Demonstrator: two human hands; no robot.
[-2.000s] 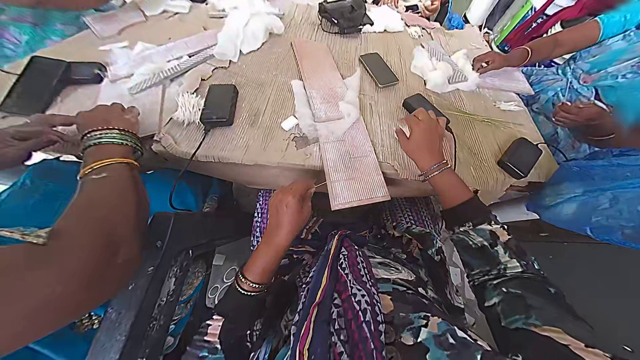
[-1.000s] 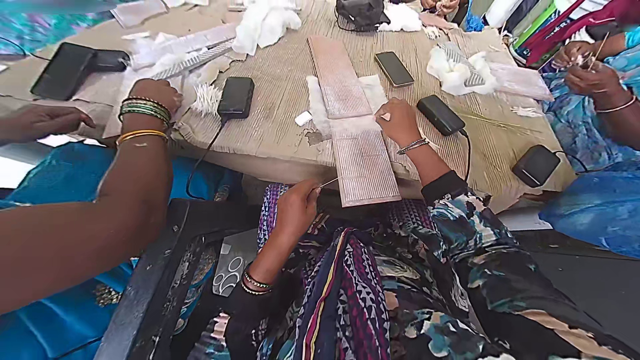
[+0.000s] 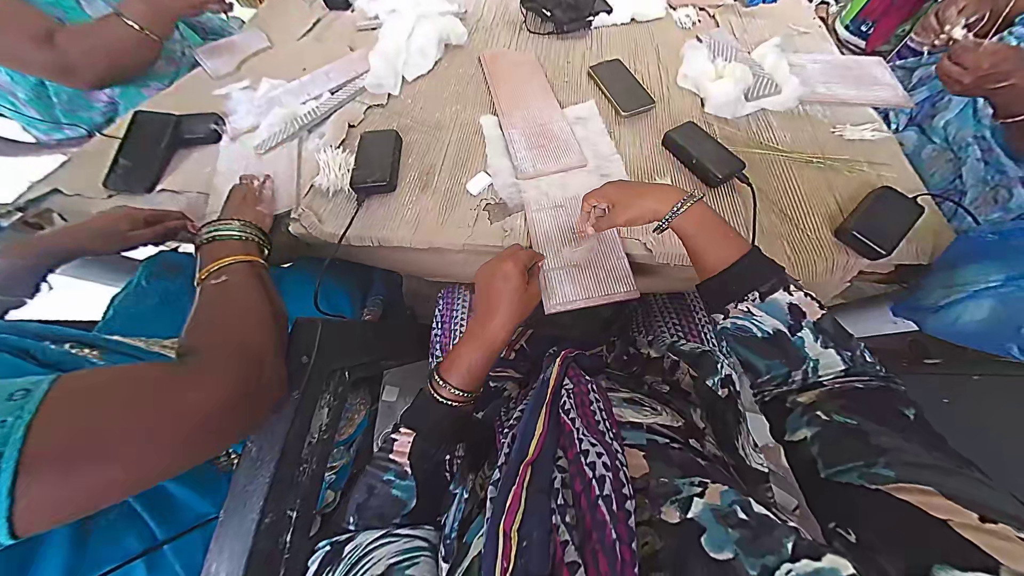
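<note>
A ribbed board (image 3: 584, 268) slopes over the table's near edge towards my lap. Beyond it lies a second, pinkish ribbed board (image 3: 532, 112), partly on a sheet of white cotton wool (image 3: 600, 140). My left hand (image 3: 508, 288) has its fingers curled at the near board's left edge; whatever is between them is hidden. Over the middle of that board, my right hand (image 3: 624, 206) pinches what looks like a small wisp of cotton, fingertips low at the ribs. A small white block (image 3: 479, 183) lies left of the cotton sheet.
Black boxes with cords (image 3: 377, 162) (image 3: 704, 154) flank the boards. Beyond are a phone (image 3: 622, 87) and cotton wool (image 3: 412, 40). White wicks (image 3: 334, 170) lie left. A co-worker's bangled arm (image 3: 240, 296) is at left; another person's hands (image 3: 976, 56) are at right.
My right hand has gone from beside the black box at right to the cotton sheet, then down over the near board. My left hand stays by the board's left edge. The view has shifted.
</note>
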